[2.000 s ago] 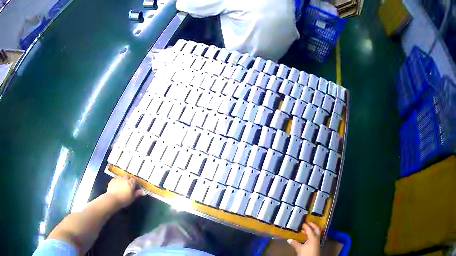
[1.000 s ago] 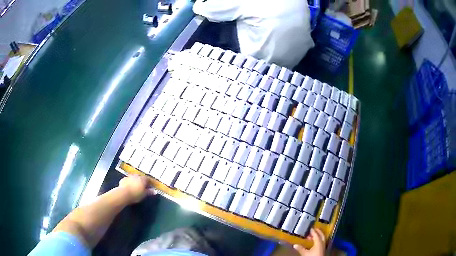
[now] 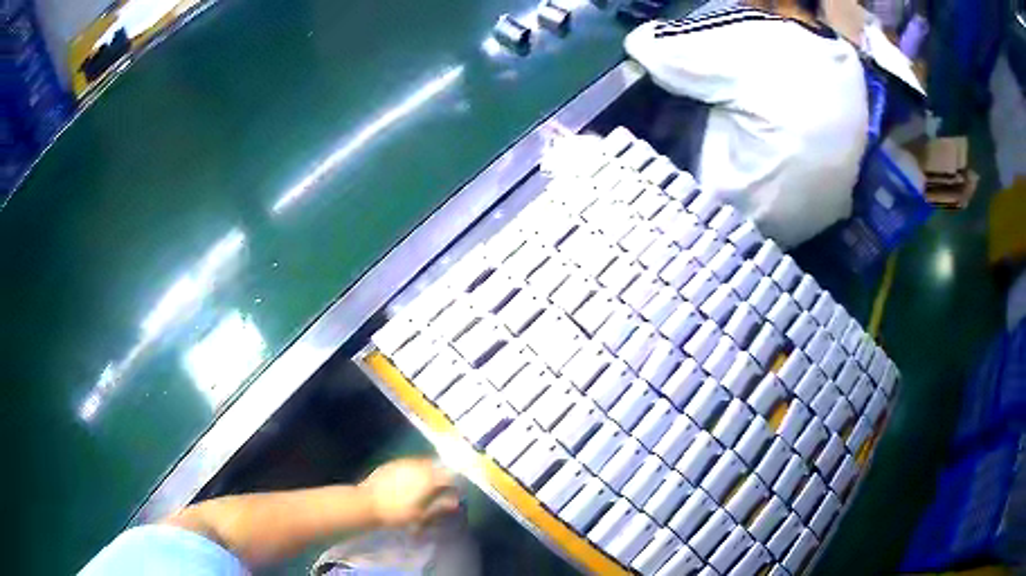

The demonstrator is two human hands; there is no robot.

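Observation:
An orange-yellow tray [image 3: 512,486] lies beside the conveyor rail, covered by rows of white-topped plastic housings [image 3: 613,433]. A few gaps on its right part show the orange surface. The tray's lower right corner is cut off by the picture's edge. My left hand [image 3: 411,492] is blurred, just outside the tray's near left edge, and looks apart from it. Its fingers are too blurred to read. My right hand is not in view.
A silver rail [image 3: 326,326] borders the green conveyor belt [image 3: 146,169]. Several dark housings [image 3: 513,34] lie on its far part. A person in a white top [image 3: 776,113] is beyond the tray. Blue crates [image 3: 889,208] stand on the right.
The view has swung left, so the tray shows further right and lower. My left hand has come off the tray's edge. My right hand, earlier at the near right corner, has left the picture.

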